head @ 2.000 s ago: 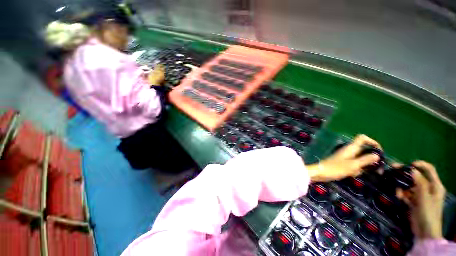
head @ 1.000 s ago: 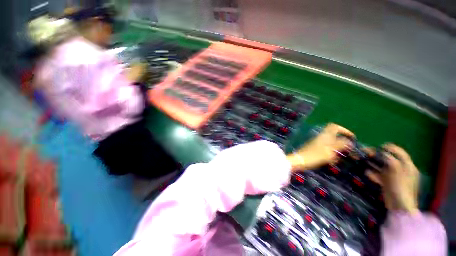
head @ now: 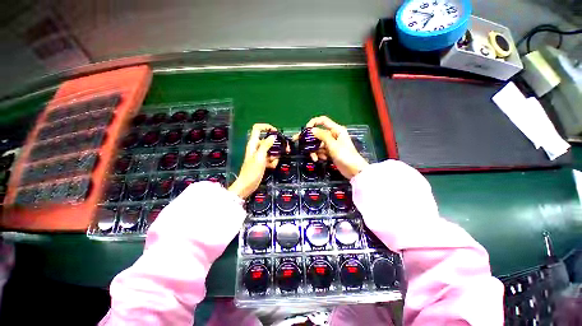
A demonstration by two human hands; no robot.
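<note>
A clear blister tray (head: 319, 299) lies in front of me, its pockets filled with round black units, many with a red mark and some silvery with glare. My left hand (head: 258, 156) holds a round black unit (head: 276, 144) above the tray's back rows. My right hand (head: 332, 143) holds another black unit (head: 309, 140) beside it. The two units are close together, with glossy faces showing. The pockets under my hands are partly hidden.
A second filled blister tray (head: 226, 109) lies to the left, beside an orange-red tray (head: 71, 81). At right are a black mat (head: 459, 121) with red edge, a blue clock (head: 434, 24), a parts box (head: 475, 60), paper slip (head: 529, 118) and a dark tray (head: 533, 293).
The view has swung right and become sharper. The neighbouring worker has left the picture, and the clock and black mat have come in. Both hands remain over the tray's back part.
</note>
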